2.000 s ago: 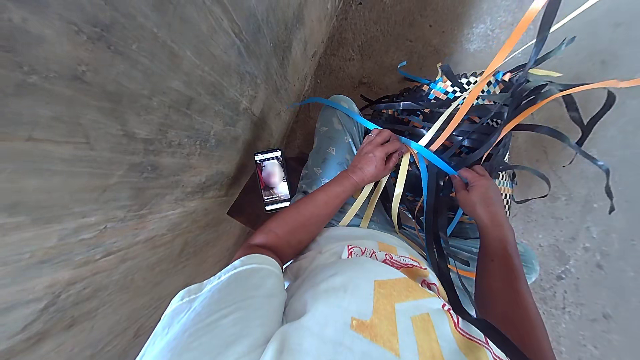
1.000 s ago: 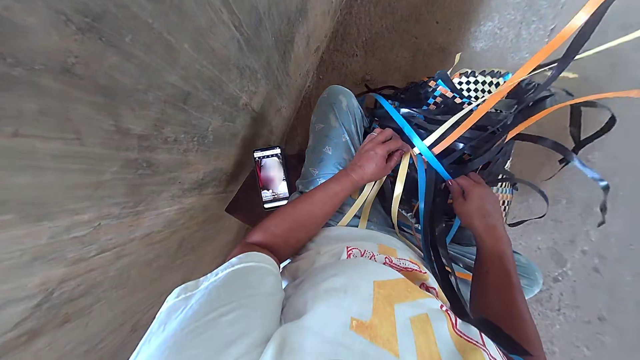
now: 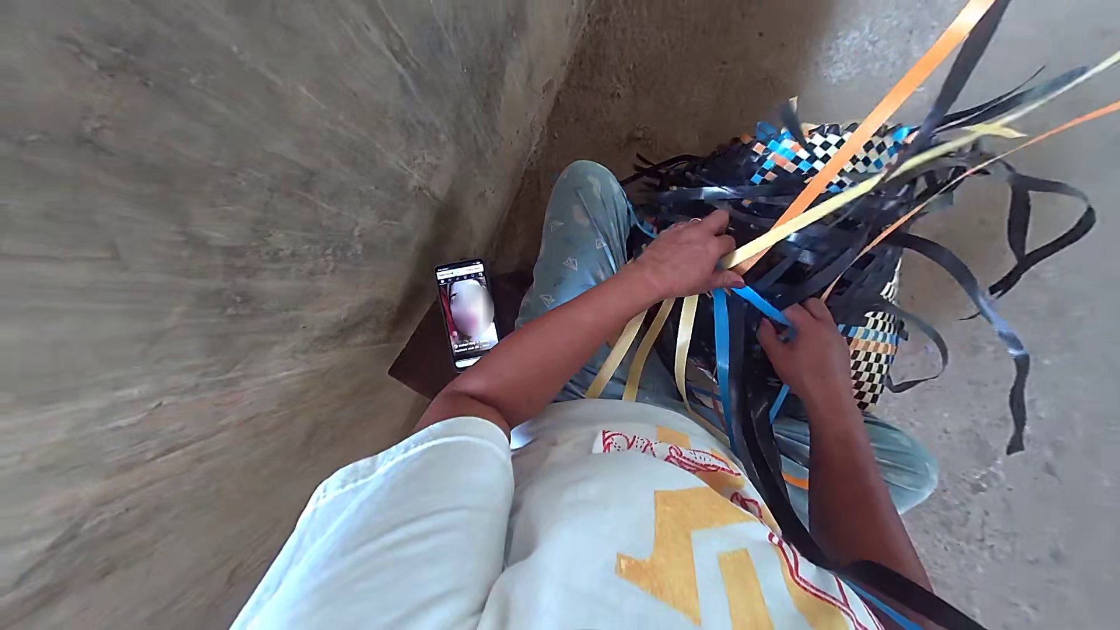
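Note:
A woven piece of plastic strapping (image 3: pixel 873 359), checkered in black, cream, blue and orange, rests at my lap with many loose black strips (image 3: pixel 962 262) spreading from it. My left hand (image 3: pixel 691 255) pinches the strips near a yellow strip (image 3: pixel 805 223) and an orange strip (image 3: pixel 884 109) that run up to the right. A blue strip (image 3: pixel 759 302) spans the gap between my hands, its right end in the fingers of my right hand (image 3: pixel 807 343). Several yellow strips (image 3: pixel 687 337) and another blue strip (image 3: pixel 722 341) hang below my left hand. My fingers partly hide the crossing point.
A lit phone (image 3: pixel 470 311) lies on a dark brown surface (image 3: pixel 420 354) beside my left thigh. The rough concrete wall (image 3: pixel 219 219) rises at the left. Concrete floor (image 3: pixel 1032 525) shows at the right. Long black strips trail over my right forearm.
The long blue strip that stretched past my left hand now shows only as a short piece between my hands. The yellow strip now passes up from my left fingers.

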